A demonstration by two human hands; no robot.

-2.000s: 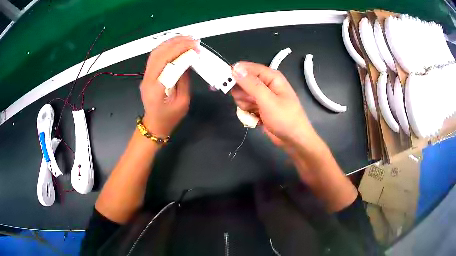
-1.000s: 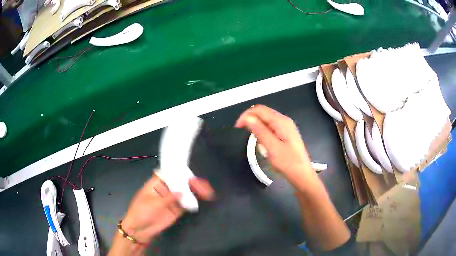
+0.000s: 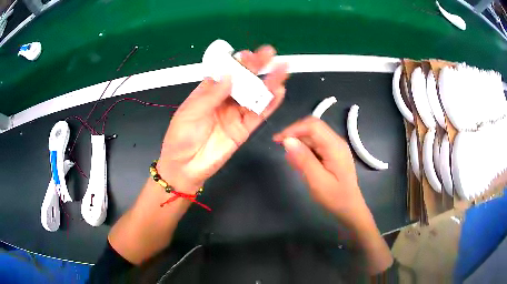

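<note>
My left hand [image 3: 208,130] is palm up above the middle of the bench and holds a white handle housing [image 3: 244,83]. The housing's rounded end points up-left and its square end down-right, with small dark marks near that end. My right hand [image 3: 325,163] is just below and right of the square end, not touching the housing. Its thumb and index finger are nearly together. A faint thin line, perhaps a lead, shows below the square end. I cannot tell whether the right fingertips pinch it.
Two curved shells [image 3: 361,138] [image 3: 324,106] lie right of my hands. Stacked curved shells [image 3: 472,100] with cardboard sheets [image 3: 414,205] stand at far right. A joined housing assembly [image 3: 53,208] and a handle housing [image 3: 95,183] with red leads lie left. Beyond the white rail [image 3: 333,62] is the green belt [image 3: 311,28].
The white housing has turned from blurred upright to slanting, square end down-right, now in my open left palm. My right hand's fingertips have lowered towards its end. The camera view has shifted.
</note>
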